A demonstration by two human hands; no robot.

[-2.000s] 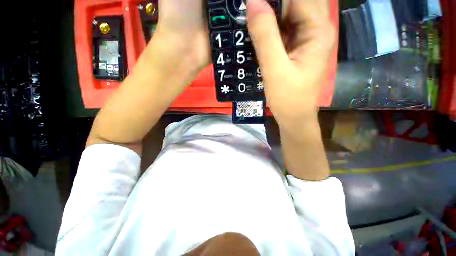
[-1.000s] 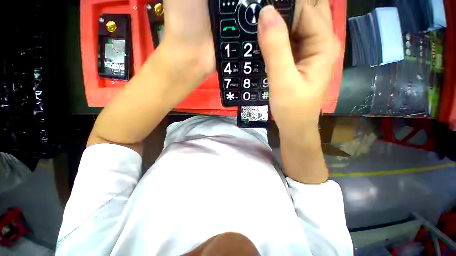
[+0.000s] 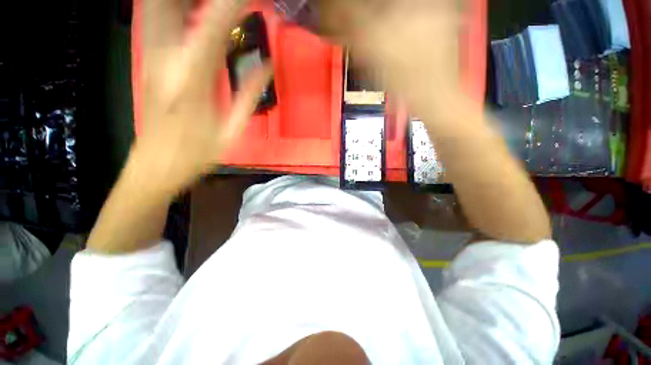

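An open flip phone (image 3: 364,148) lies over the front edge of the red tray (image 3: 307,93), its lower half showing a white keypad board. A second open phone (image 3: 426,153) lies to its right, partly under my right arm. A closed flip phone (image 3: 251,64) with a gold round mark sits tilted beside my left hand. My left hand (image 3: 189,78) is blurred over the tray's left part, fingers apart, with nothing seen in it. My right hand (image 3: 400,43) is blurred above the phones. A dark, blurred object shows by its fingers; whether it is held is unclear.
Fanned stacks of pale blue and dark grey thin sheets (image 3: 548,64) stand right of the tray, above a shiny clear plastic sheet (image 3: 564,142). A red edge runs at far right. A glossy black wrinkled mass (image 3: 43,128) is at left. The grey floor shows below.
The phone with the black number keypad is no longer seen in my hands. My hands have moved apart, and two open phones with white keypad boards now show. The tray has shifted slightly right in view.
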